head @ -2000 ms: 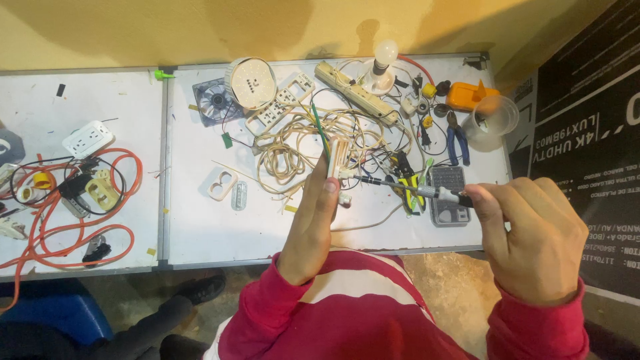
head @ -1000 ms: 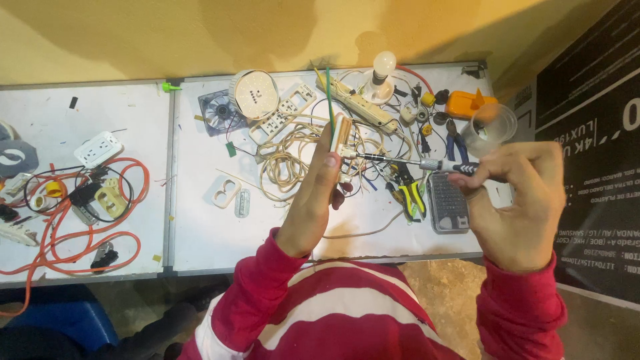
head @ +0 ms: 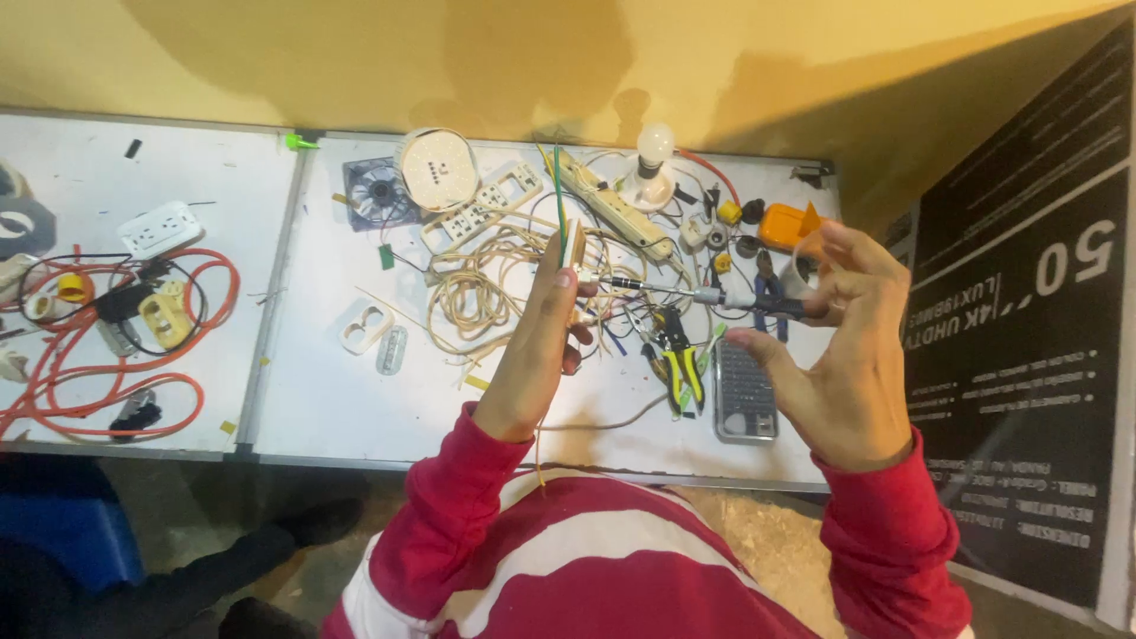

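My left hand (head: 543, 342) holds a small cream electrical fitting (head: 575, 247) on edge, with a green wire (head: 559, 191) rising from it. A screwdriver (head: 701, 295) lies level to the right, its tip at the fitting. My right hand (head: 839, 355) is at the dark end of its handle; the fingertips touch it while the thumb stands apart below. Beneath the tool on the table are yellow-and-black wire strippers (head: 682, 368), blue-handled pliers (head: 765, 288) and a dark compartment case (head: 745, 395). Coiled beige cable (head: 470, 297) lies behind my left hand.
At the back stand a light bulb (head: 655, 145) in a holder, a beige power strip (head: 617, 209), a round white fixture (head: 437, 170) and a small fan (head: 380, 191). An orange cord (head: 232, 284) loops on the left table. A large printed box (head: 1021, 311) stands at the right.
My right hand's fingers have opened from their closed grip around the screwdriver handle, the thumb now apart from it. My left hand still holds the fitting upright.
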